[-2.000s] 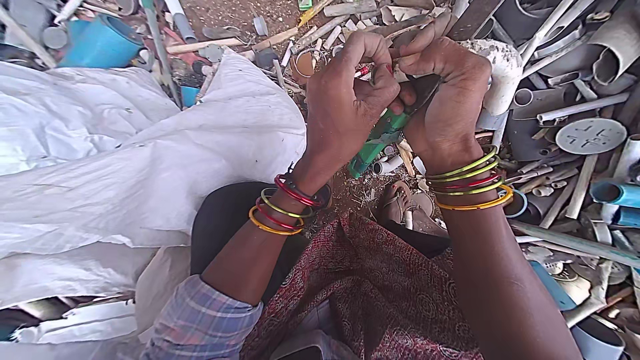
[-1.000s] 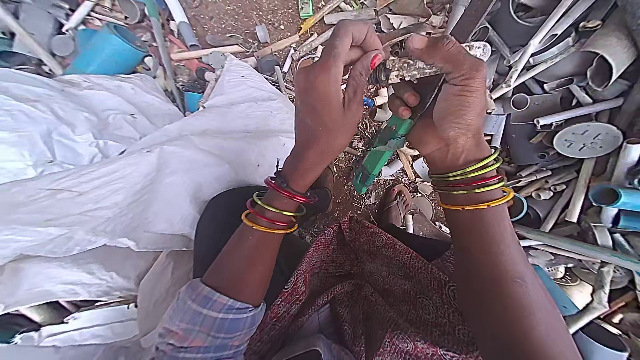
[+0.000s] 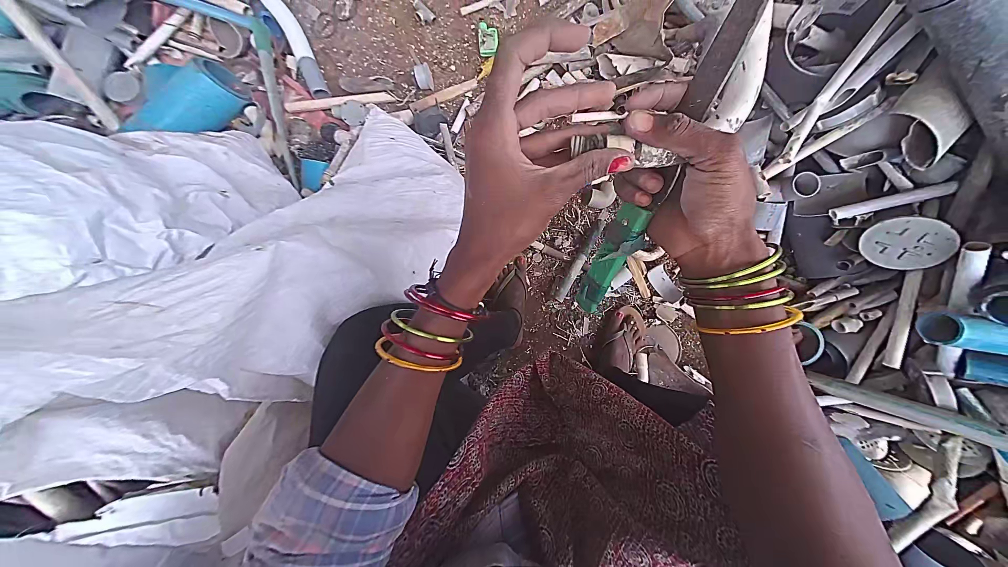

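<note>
Both hands are raised near the top centre of the head view. My right hand (image 3: 705,185) is closed around a long dark metal blade (image 3: 718,59) with a green handle (image 3: 614,256) that sticks out below the palm. Its thumb also presses on a small, dirty pipe piece with a threaded end (image 3: 622,147). My left hand (image 3: 528,150) has its upper fingers spread, while its thumb and lower fingers lie around the threaded end of that piece. The fingers partly hide the piece.
White woven sacks (image 3: 213,283) cover the left side. Scrap plastic pipes (image 3: 890,201) are heaped at the right, with a round grey cap (image 3: 909,242) among them. A blue pipe fitting (image 3: 189,98) lies at the upper left. Sandalled feet (image 3: 622,339) stand on the littered ground below the hands.
The left hand's fingers have spread and turned around the small piece, which now shows between the hands. The green handle, mostly covered two seconds ago, is in plainer sight.
</note>
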